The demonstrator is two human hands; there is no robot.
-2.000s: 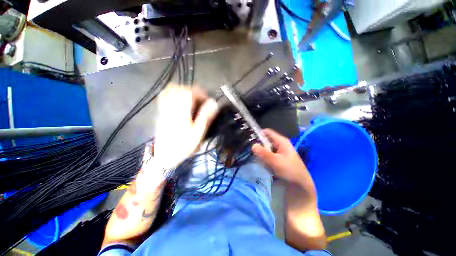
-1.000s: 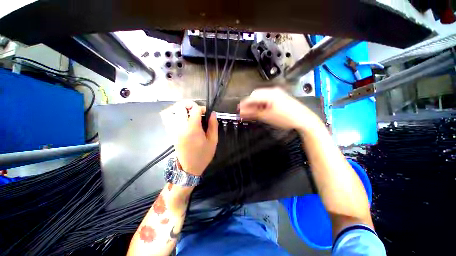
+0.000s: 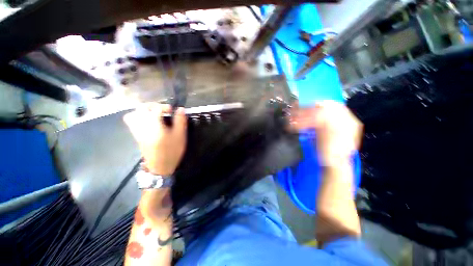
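My left hand (image 3: 158, 136) is closed on the left end of the silver loading bar (image 3: 213, 108), above the table near the mould. Several silver cable connector ends (image 3: 205, 117) show just below the bar. My right hand (image 3: 334, 130) is blurred at the right edge of the table, by more connector ends (image 3: 277, 103); whether it holds anything cannot be told. Black cables (image 3: 228, 148) spread over the table below the bar. Other cables run from the mould (image 3: 174, 41) down to my left hand.
The grey machine table (image 3: 98, 171) lies under the work. The dark press head (image 3: 93, 15) spans the top. Tie bars (image 3: 78, 67) stand beside the mould. A blue side tray (image 3: 316, 78), a blue bucket (image 3: 298, 189) and a black cable mass (image 3: 415, 145) are at right. A support rail (image 3: 33, 197) is at left.
The view has shifted. My right hand has moved from the bar to the connector ends at the right. My left hand stays at the bar, which earlier was in my right hand over my lap.
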